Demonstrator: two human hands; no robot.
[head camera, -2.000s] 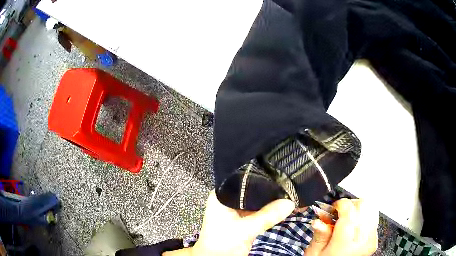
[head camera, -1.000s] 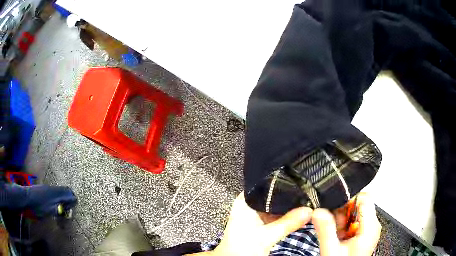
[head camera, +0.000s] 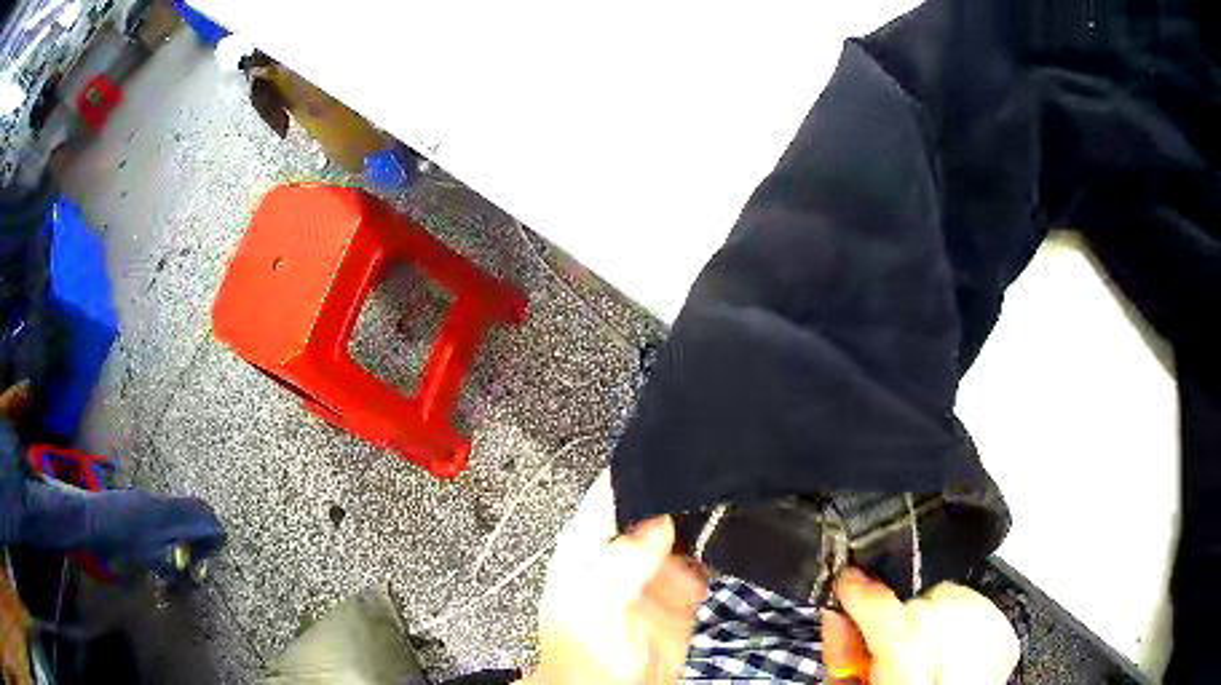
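Note:
The black sleeve (head camera: 817,321) of the jacket hangs over the table's near edge, its open cuff towards me. Plaid lining (head camera: 877,515) shows inside the opening. My left hand (head camera: 623,602) grips the left side of the cuff. My right hand (head camera: 917,636) is at the middle of the cuff's lower edge, thumb and finger pinching the lining edge. A small orange piece of the thread snips (head camera: 849,666) shows in the right hand; the blades are hidden. Navy-white checked cloth (head camera: 753,636) lies below the cuff.
The white table (head camera: 562,121) runs up and left, with more of the black jacket (head camera: 1125,147) at the right. A red stool (head camera: 315,288) stands on the speckled floor. At the left edge are another person's blue sleeve (head camera: 107,525) and a blue object (head camera: 80,315).
The cuff opening looks flatter, showing less lining. My left hand has moved to the cuff's left side, away from my right hand. The stool and table sit further right in view.

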